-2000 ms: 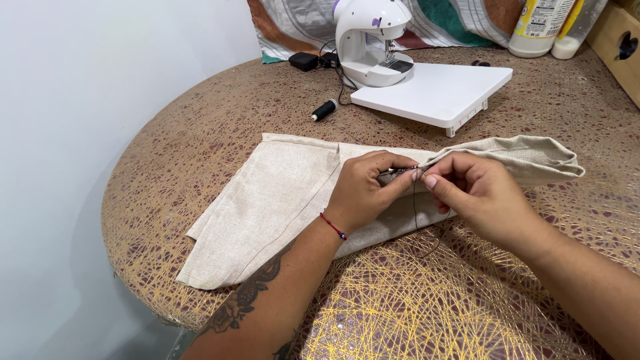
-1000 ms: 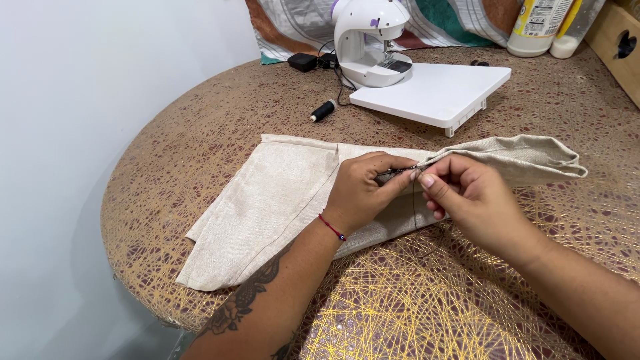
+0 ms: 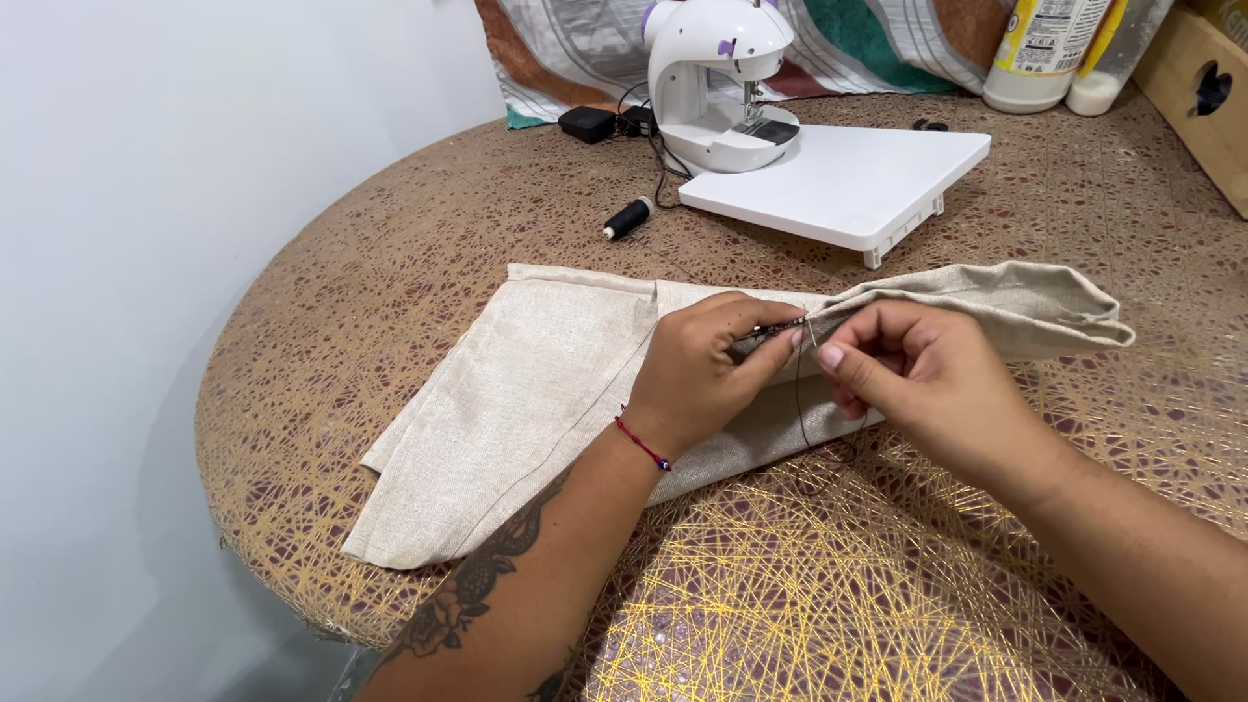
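Beige woven fabric [image 3: 517, 390] lies folded across the table, its right part bunched into an open loop. My left hand [image 3: 717, 366] pinches the fabric's upper edge between thumb and index finger, around a small dark piece whose kind I cannot tell. Close on its right, my right hand [image 3: 902, 370] holds a thin sewing needle [image 3: 813, 334] near the thumb and fingertips. The needle's upper end is at the pinched edge. A dark thread [image 3: 799, 400] hangs from there over the fabric and onto the table.
Behind the fabric stand a white mini sewing machine [image 3: 717, 88] and its white extension table [image 3: 838, 185]. A spool of black thread [image 3: 628, 218] lies nearer. At the back right are a bottle [image 3: 1043, 49], a second container [image 3: 1097, 88] and a wooden box [image 3: 1194, 117].
My right thumb and fingers have shifted slightly away from my left fingertips, and the needle now shows between the hands. My left hand stays on the fabric.
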